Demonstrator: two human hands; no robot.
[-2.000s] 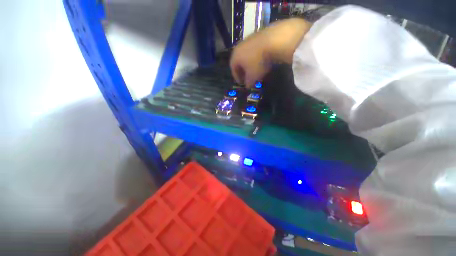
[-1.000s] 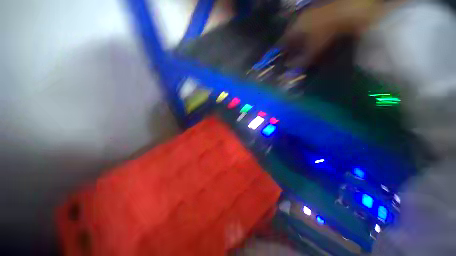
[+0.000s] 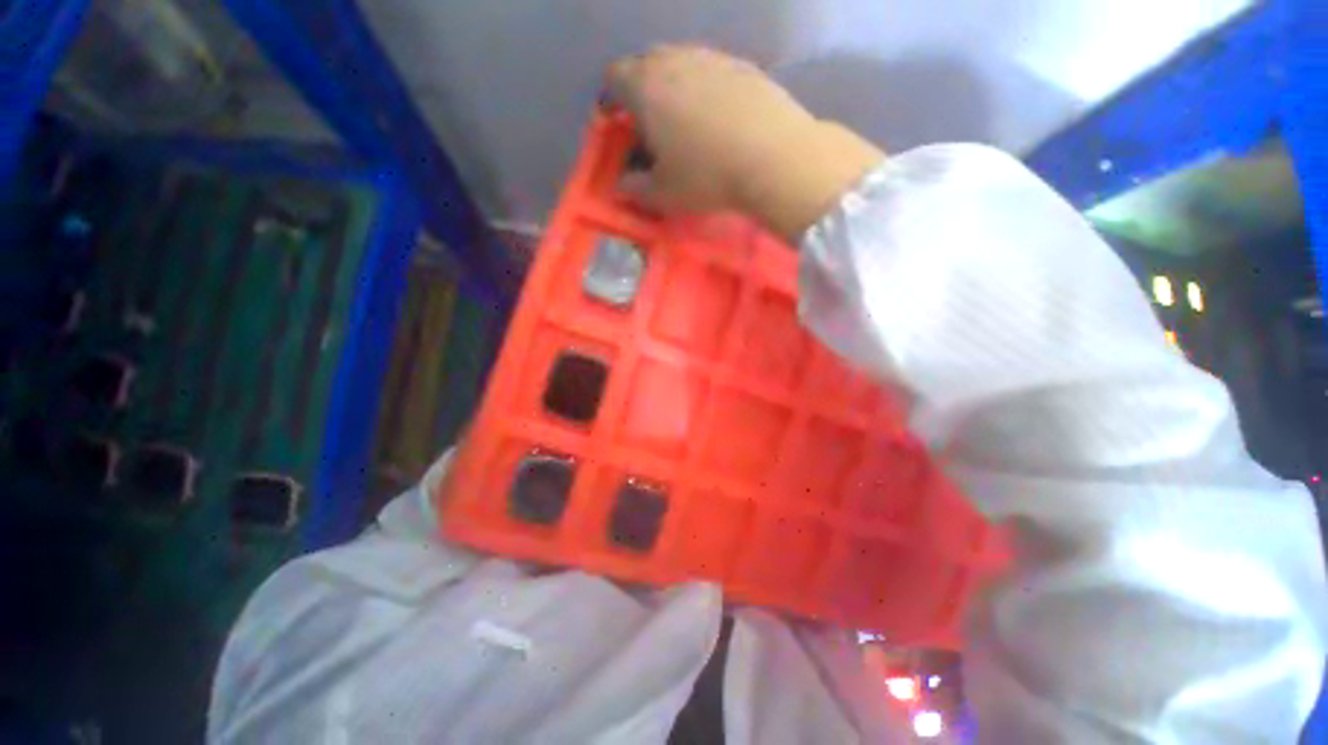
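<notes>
An orange-red compartment tray (image 3: 743, 422) is tilted in front of me. Its left-end pockets hold several watch heads: a pale one (image 3: 613, 271), a dark one (image 3: 575, 386) and two more near the lower left corner (image 3: 542, 488). The other visible pockets look empty. My right hand (image 3: 714, 131) is at the tray's upper left corner, its fingers bent over the corner pocket, where something dark shows; I cannot tell whether they grip it or the rim. My left hand is hidden; a white sleeve (image 3: 350, 633) passes under the tray.
A green shelf (image 3: 240, 379) with dark strips and several dark watches stands at the left, beside blue rack uprights (image 3: 382, 320). Another blue rack beam (image 3: 1165, 117) is at the upper right, with lit screens (image 3: 1177, 294). Red and white lights (image 3: 915, 702) show below the tray.
The view has swung away from the earlier shelf. The tray has come up to the centre, with its pockets and watches showing. My right hand has moved from the shelf to the tray's corner.
</notes>
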